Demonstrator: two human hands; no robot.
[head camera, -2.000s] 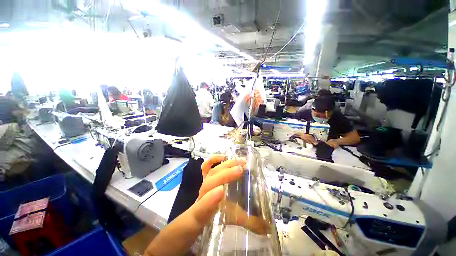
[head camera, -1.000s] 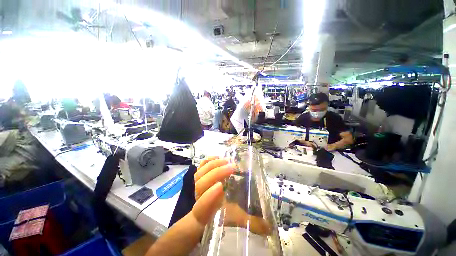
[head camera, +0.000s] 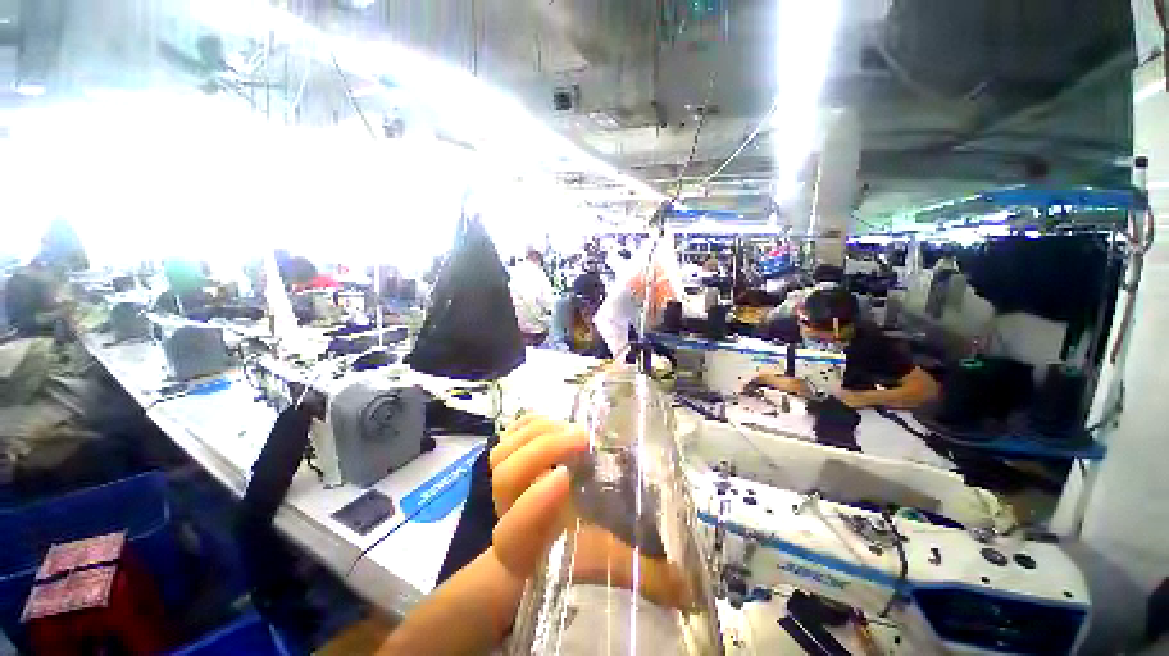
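Note:
My left hand (head camera: 528, 506) comes up from the bottom edge, its fingers curled against the left side of a clear, shiny bottle or cup (head camera: 631, 468). The bottle stands upright close in front of me, and its lower end is cut off by the frame. Part of the hand shows blurred through it. My right hand is not in view.
A white sewing machine (head camera: 820, 551) lies to the right, with dark strips (head camera: 810, 625) below it. Black fabric (head camera: 472, 519) lies left of my hand. A grey machine end (head camera: 376, 429), hanging black fabric (head camera: 468, 308) and blue bins (head camera: 90, 513) are left. A person (head camera: 872, 365) works opposite.
The view has tilted up slightly. My hand still holds the bottle, its fingers slightly lower on it. The person opposite looked up one second ago and now has the head bent down again.

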